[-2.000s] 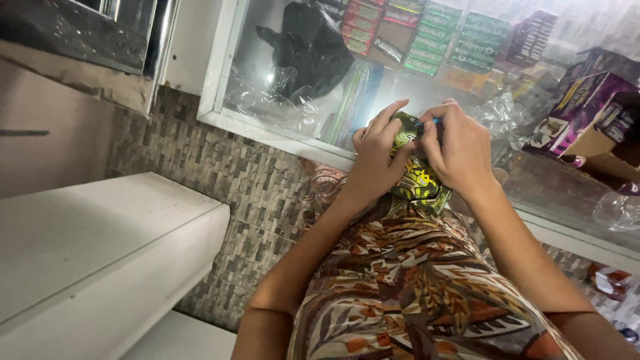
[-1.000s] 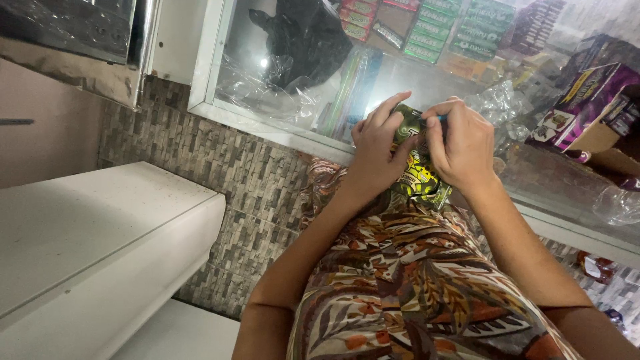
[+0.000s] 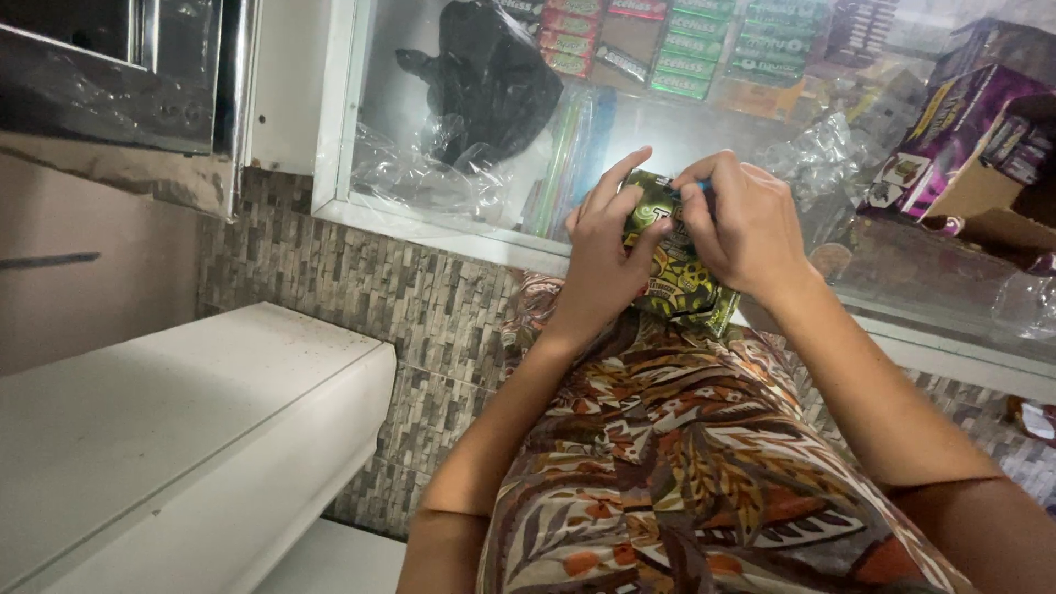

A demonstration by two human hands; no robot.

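Observation:
A green, black and yellow printed candy packet [image 3: 678, 285] rests upright against my body at the edge of the glass counter. My left hand [image 3: 615, 239] holds its left side, thumb across the front and index finger raised along the top. My right hand [image 3: 738, 219] grips the upper right part between thumb and bent fingers. A small blue thing [image 3: 693, 185] shows at the right fingertips; what it is cannot be told. The packet's back is hidden.
Under or on the glass lie a black plastic bag [image 3: 495, 87], clear plastic wrap [image 3: 429, 177], red candy packs [image 3: 569, 37] and green packs [image 3: 689, 45]. An opened purple carton [image 3: 949, 140] stands at right. A white appliance or cabinet [image 3: 198, 412] is at lower left.
Both hands stay on the packet, with only small shifts of the fingers. The blue thing at my right fingertips shows in the earlier frames too.

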